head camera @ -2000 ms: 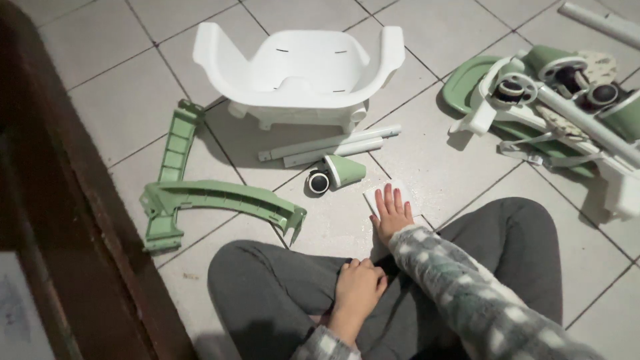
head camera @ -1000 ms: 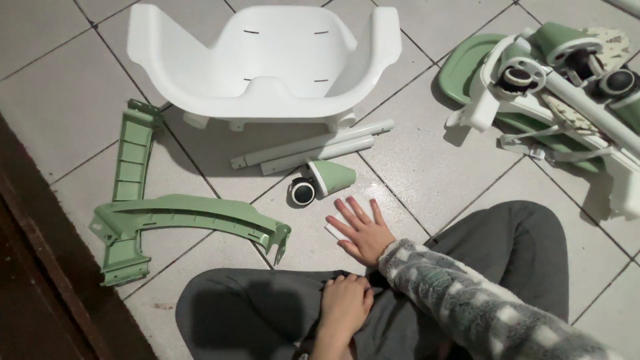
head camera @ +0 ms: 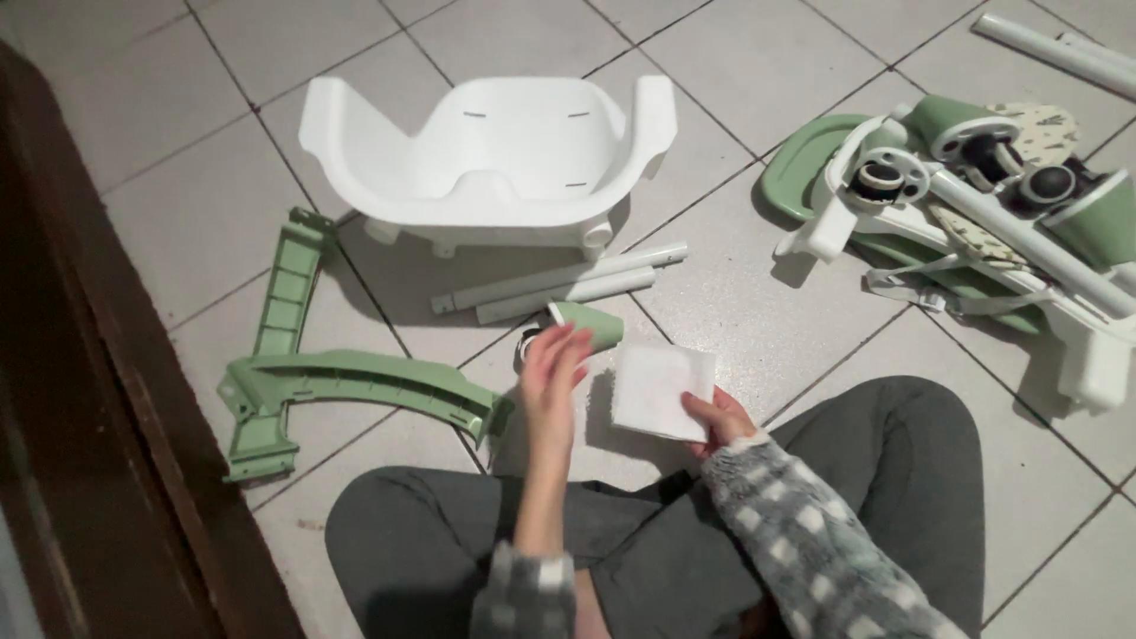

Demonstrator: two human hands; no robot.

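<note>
Between thumb and fingers, my right hand (head camera: 721,421) holds a folded white paper (head camera: 661,390) by its right edge, above the tiled floor. My left hand (head camera: 552,382) is raised to the left of the paper, slightly blurred, with its fingers apart and nothing in it. Its fingertips overlap the view of a green plastic cone-shaped leg end with a caster wheel (head camera: 593,326). Two white tubes (head camera: 568,284) lie side by side just beyond. Behind them stands a white plastic high chair seat shell (head camera: 497,191).
Two green plastic frame parts (head camera: 373,377) lie crossed at the left, near a dark brown wooden edge (head camera: 115,399). On the right is a pile with a green tray (head camera: 803,169), casters, straps and white frame parts. Another white tube (head camera: 1056,55) lies at the upper right.
My right hand was on the floor and now holds the white paper up. My left hand has risen from my lap and moved forward. The view has shifted.
</note>
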